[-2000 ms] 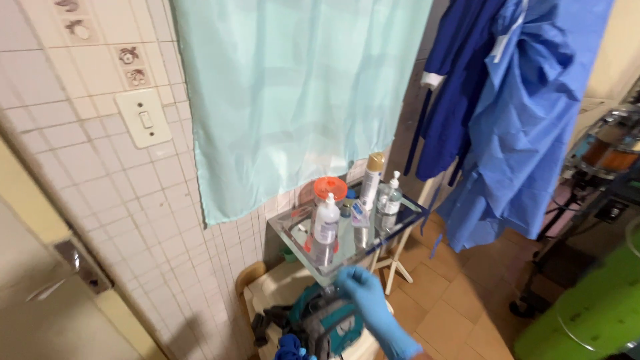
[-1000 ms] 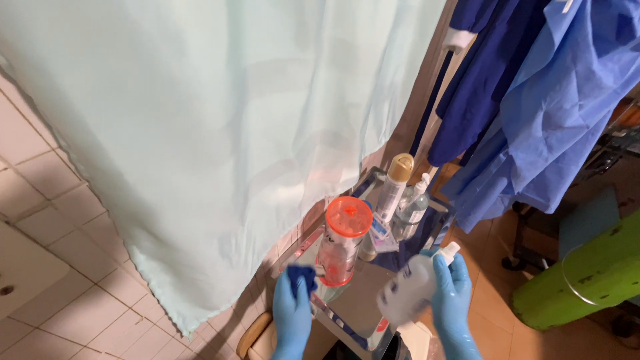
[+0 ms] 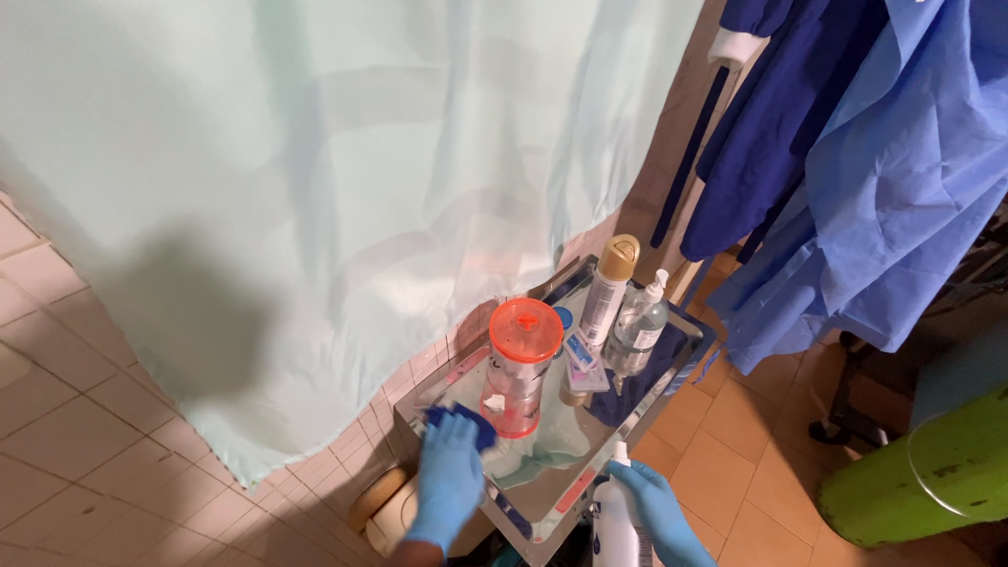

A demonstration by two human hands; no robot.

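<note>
My left hand (image 3: 449, 480), in a blue disposable glove, presses a dark blue cloth (image 3: 470, 425) onto the left end of a metal tray (image 3: 606, 449). Just right of the cloth stands a clear canister with an orange lid (image 3: 526, 331). My right hand (image 3: 654, 504), gloved too, grips a white plastic bottle (image 3: 614, 524) by its upper part, beside the tray's near right edge. Farther back on the tray are an aerosol can with a gold cap (image 3: 606, 295), a clear pump bottle (image 3: 636, 331) and small packets (image 3: 584, 362).
A pale green curtain (image 3: 354, 197) hangs behind the tray before a tiled wall (image 3: 79, 417). Blue gowns (image 3: 890, 197) hang at the right. A green gas cylinder (image 3: 913, 480) lies across the lower right, and a wooden-edged chair (image 3: 378, 500) is under the tray's left side.
The white bottle, tilted over the tray a second ago, is now upright beside its near edge. My left hand has brought the cloth down onto the tray. The view has moved closer since two seconds ago.
</note>
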